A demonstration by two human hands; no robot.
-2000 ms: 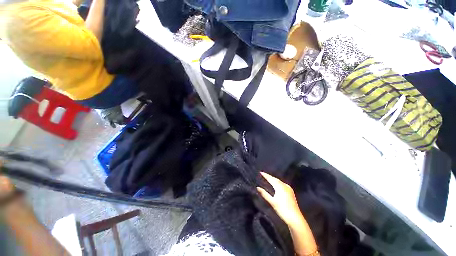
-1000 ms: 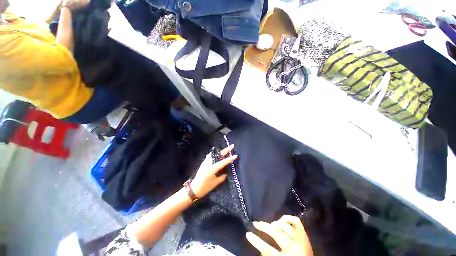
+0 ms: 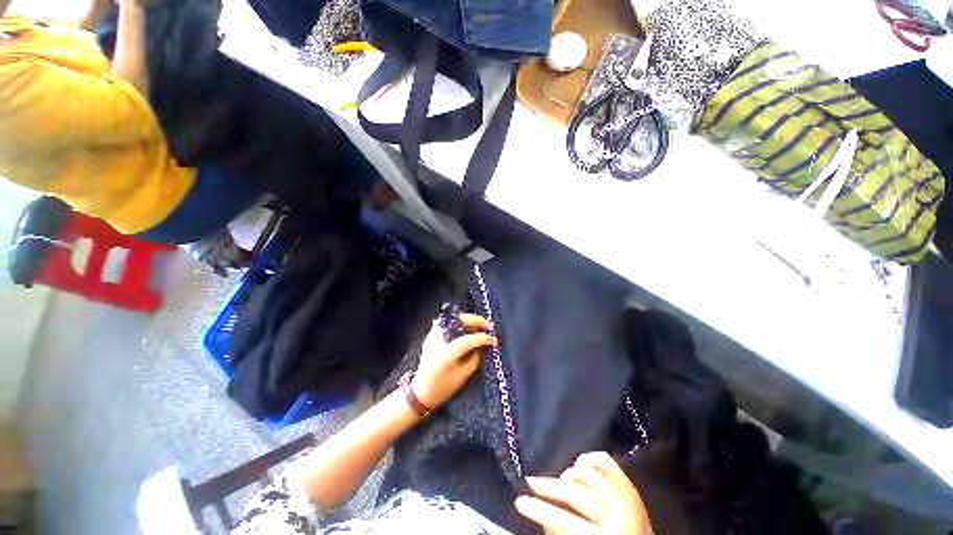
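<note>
A dark garment lies over my lap, with smooth cloth on the right and rough speckled cloth on the left. A narrow black-and-white chain-like trim runs down between the two. My left hand holds the garment's speckled edge beside the upper part of the trim, fingers bent over it. My right hand pinches the garment near the lower end of the trim. No needle or thread can be made out.
A white table runs diagonally at the right, with scissors, a striped yellow-green bundle, a phone and a denim bag. A blue basket of dark garments stands left. A person in yellow sits near a red stool.
Two seconds ago my left hand was at the far left, off the garment; it then came onto the trim's upper part. My right hand moved down the garment. Both have stayed nearly still since.
</note>
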